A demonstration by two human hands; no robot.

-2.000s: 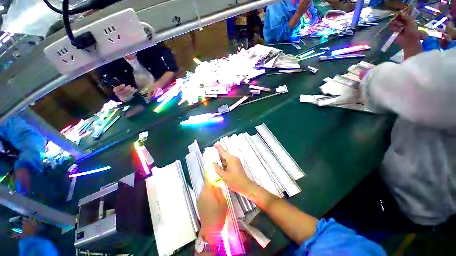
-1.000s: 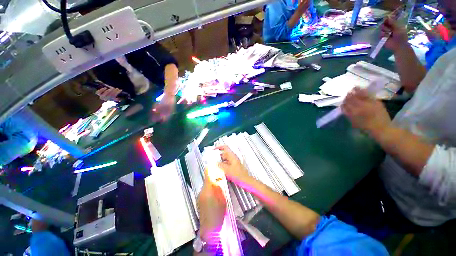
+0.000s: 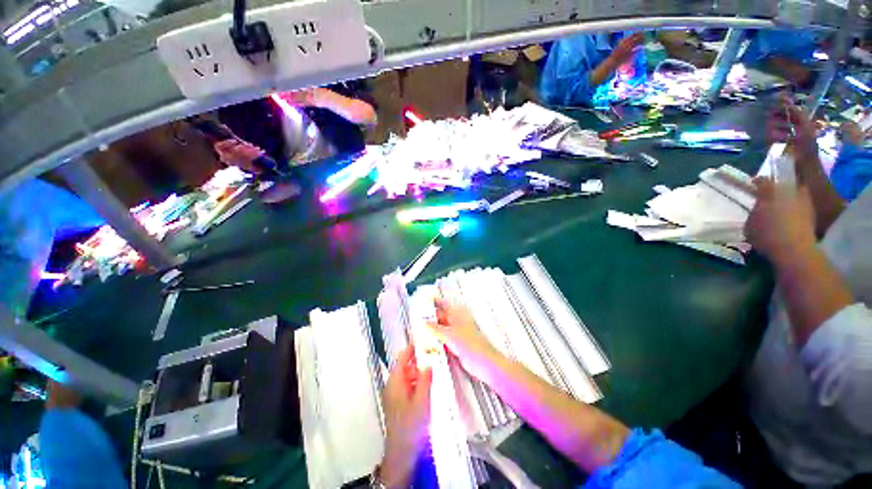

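A glowing LED light bar point(image 3: 446, 430) lies lengthwise over the ribbed white channels point(image 3: 535, 329) in front of me, bright white with some pink and blue. My left hand point(image 3: 406, 406) is wrapped around the bar's left side, fingers near its upper part. My right hand point(image 3: 461, 329) is at the bar's upper end, its fingertips on a small pale part there; glare hides the detail. A small yellow-orange spot shows between the hands. Flat white pieces point(image 3: 337, 392) are stacked left of the channels.
A black and silver box point(image 3: 215, 396) stands at the left. A large heap of glowing bars point(image 3: 459, 153) lies across the green table point(image 3: 316, 253). A person's hand point(image 3: 779, 224) at the right holds a white strip above a white stack point(image 3: 698, 210). A white outlet strip point(image 3: 268, 48) hangs overhead.
The view has shifted, so things sit lower and further right. The pink glowing bar above the flat pieces is gone from the table. The person across holds a glowing pink bar. My hands stay on the bar.
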